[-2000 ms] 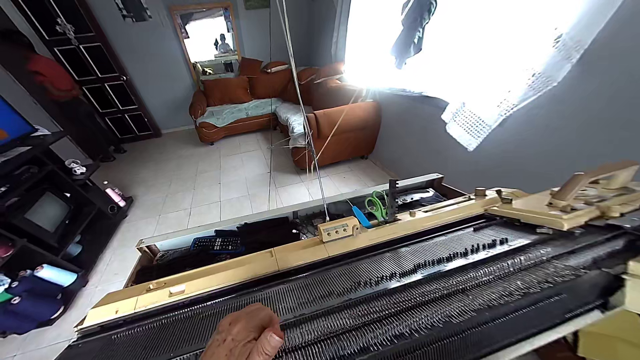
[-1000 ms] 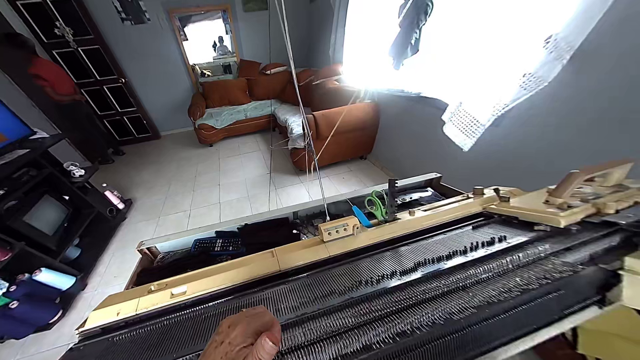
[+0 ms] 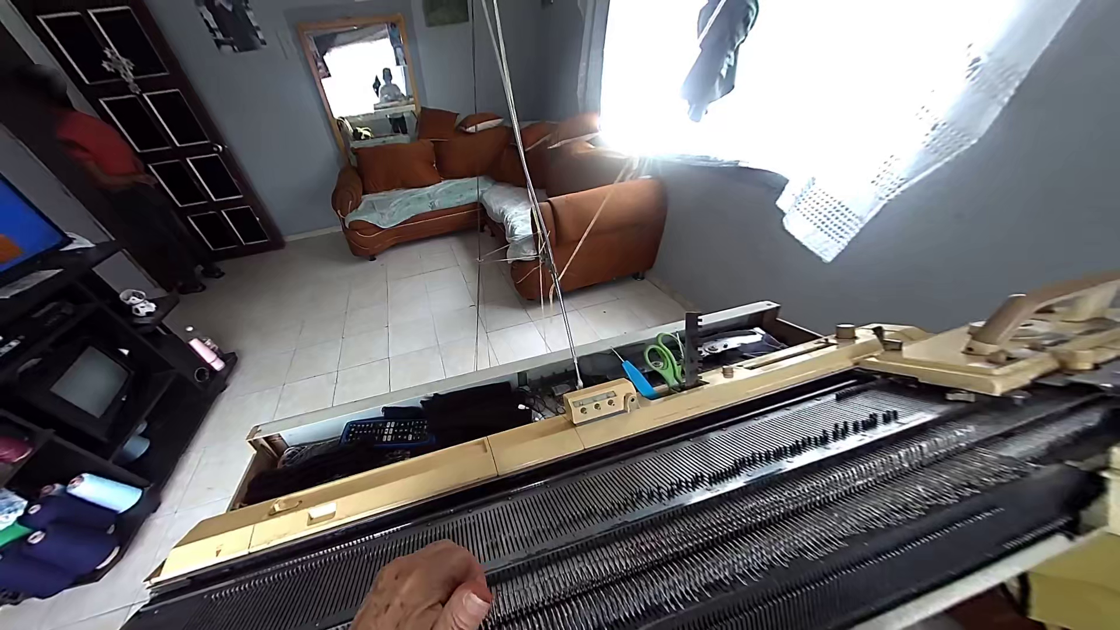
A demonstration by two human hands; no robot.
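Observation:
My left hand is at the bottom edge of the head view, over the needle bed of a knitting machine. Its fingers curl downward and the thumb lies to the right; whether anything is inside them is hidden. Rows of metal needles run just right of the hand, and several black-tipped needle butts stick up farther along the bed. The beige carriage with its handle sits at the far right end. Yarn strands hang down to a beige row counter on the rear rail. My right hand is out of view.
Behind the bed, a long tray holds green-handled scissors, a blue-handled tool, a calculator and black fabric. Yarn cones stand on a black shelf at left. A person stands by the door. An orange sofa is beyond.

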